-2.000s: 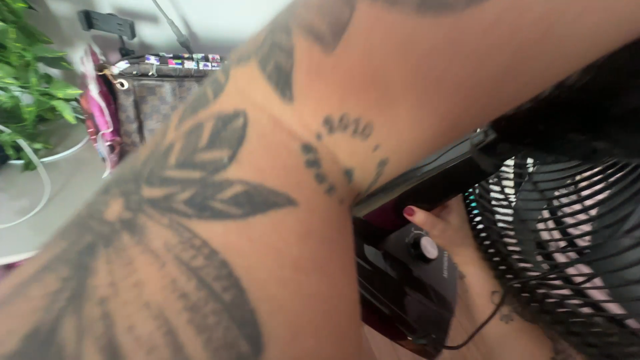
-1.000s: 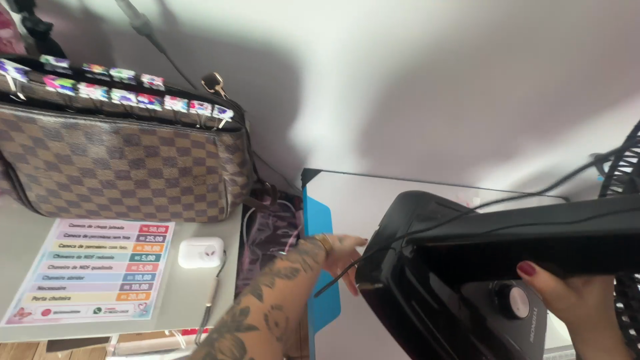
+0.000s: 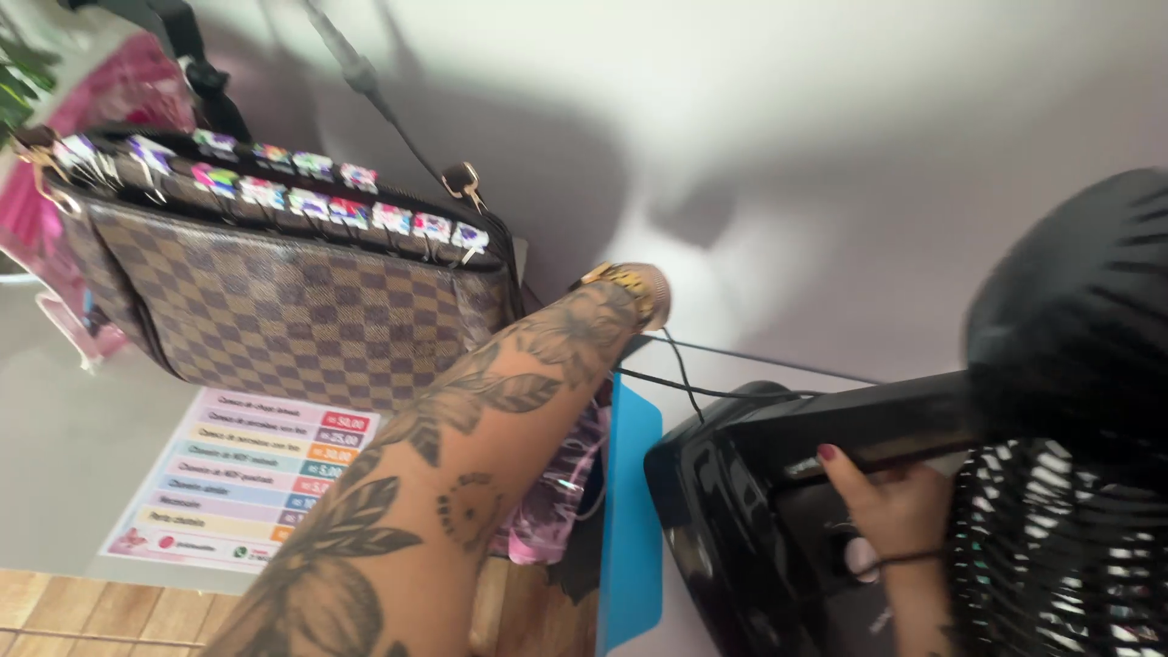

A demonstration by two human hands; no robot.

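My left hand (image 3: pixel 655 297), mostly hidden beyond the gold-toned band at its wrist, reaches the white wall behind the table; its fingers cannot be made out. A black cable (image 3: pixel 680 370) hangs just beneath it and runs toward a glossy black appliance (image 3: pixel 721 511) with a round dial (image 3: pixel 860 555). At the right, my right hand (image 3: pixel 890 511) grips the appliance's arm, its thumb on the front edge and its other fingers partly hidden. The tattooed left forearm crosses the middle of the view.
A checkered brown bag (image 3: pixel 301 301) with colourful clipped items along its top stands at the left. Below it lies a printed price sheet (image 3: pixel 242 474). A blue panel (image 3: pixel 631 511) and a pink plastic-wrapped item (image 3: pixel 547 511) sit left of the appliance. A black slatted grille (image 3: pixel 1058 547) is at the right.
My left hand has moved from beside the appliance's left edge up to the wall near the bag. My right hand stays at the appliance. The view has shifted.
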